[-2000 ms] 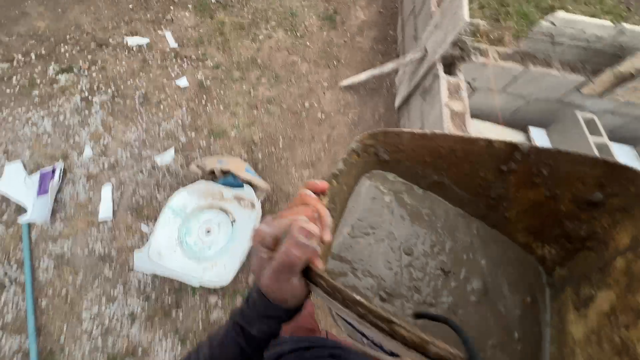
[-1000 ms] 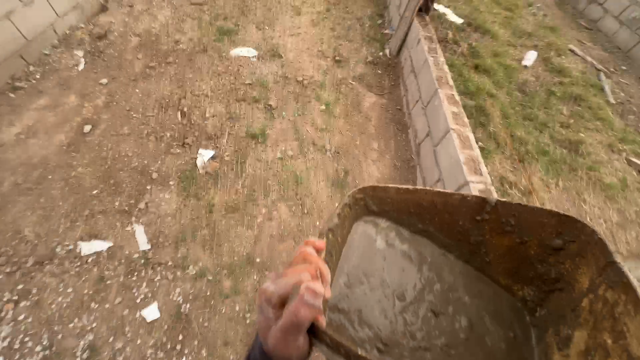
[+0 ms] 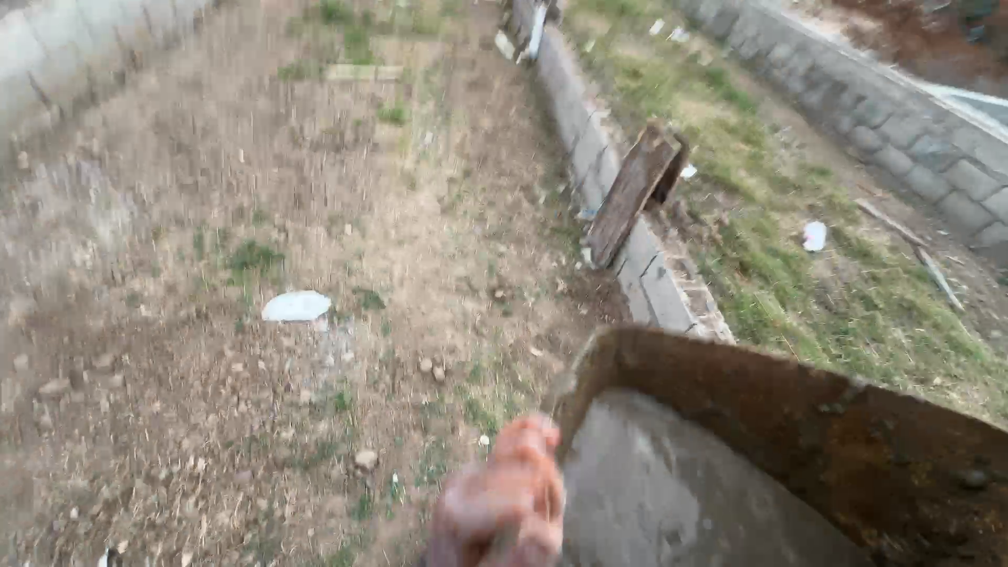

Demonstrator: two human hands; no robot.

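A rusty metal wheelbarrow tray (image 3: 756, 409) fills the lower right of the head view, with wet grey mortar (image 3: 669, 488) inside. At the tray's left side my left hand (image 3: 504, 500) is closed in a fist, blurred by motion. The handle it grips is mostly hidden at this moment; earlier frames show a wooden handle in that hand. My right hand is outside the view.
Ahead, a low concrete block wall (image 3: 583, 134) runs away from the tray, with weathered wooden boards (image 3: 634, 197) leaning over it. White litter (image 3: 298, 306) and small stones (image 3: 366, 459) lie on the dirt. Further block walls (image 3: 882, 110) stand at both sides.
The view has moved forward over the ground together with the tray and my left hand. The white plastic lid-like piece and blue pole seen two seconds ago have left the view.
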